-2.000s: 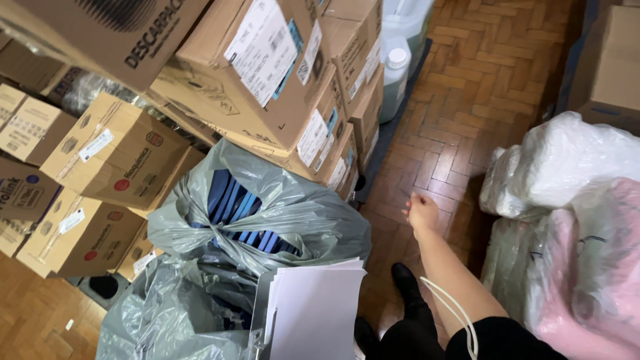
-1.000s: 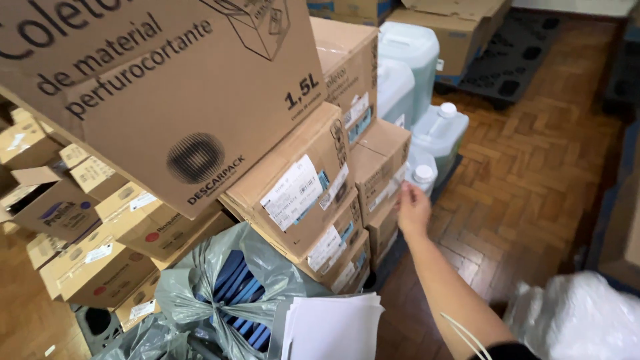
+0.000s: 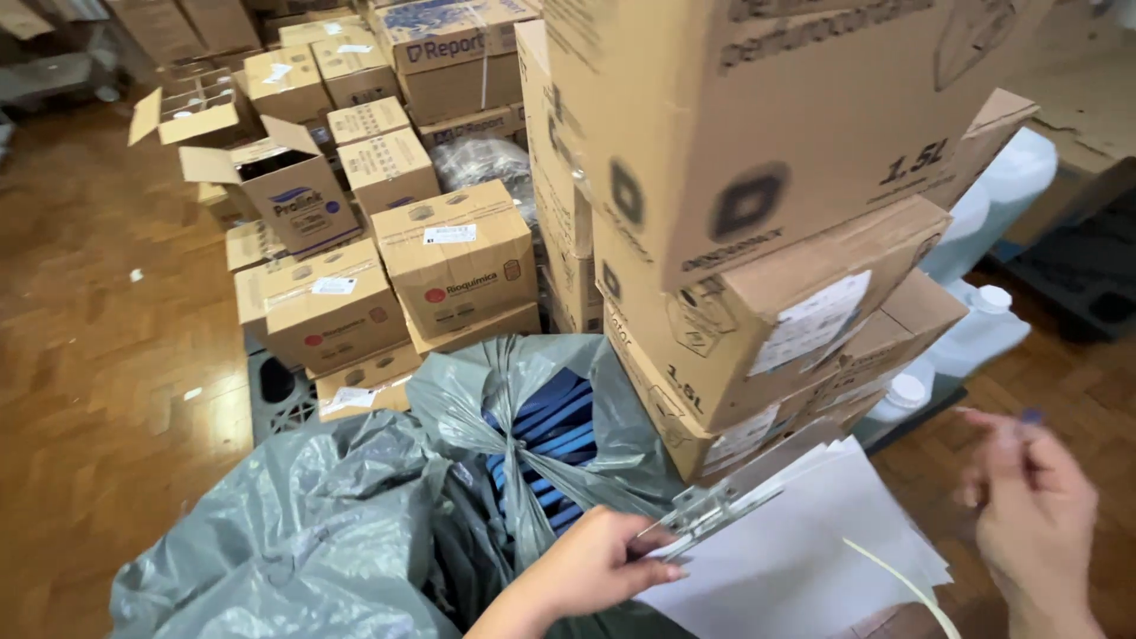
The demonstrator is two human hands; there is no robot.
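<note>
My left hand (image 3: 603,564) grips the clip end of a clipboard (image 3: 710,510) that bears a stack of white paper sheets (image 3: 790,541). My right hand (image 3: 1029,497) is raised to the right of the sheets, blurred, with a small dark-blue tip showing at its fingers; what it holds is not clear. A thin pale cord (image 3: 901,577) crosses over the lower part of the paper. Beyond the left hand stands a tied grey plastic bag (image 3: 621,399) with blue items (image 3: 550,435) showing through its opening. Another grey bag (image 3: 293,532) lies to its left.
Tall stacked cardboard cartons (image 3: 657,177) rise just ahead. Jugs of pale liquid (image 3: 976,328) stand behind them at right. More cartons (image 3: 453,266) sit on a black plastic pallet (image 3: 275,390) at left. Another dark pallet (image 3: 1074,284) lies at far right on the wooden floor (image 3: 151,355).
The view has swung left, showing more cartons. My left hand has come into view on the clipboard. My right hand, earlier by the cartons and jugs, is now beside the paper.
</note>
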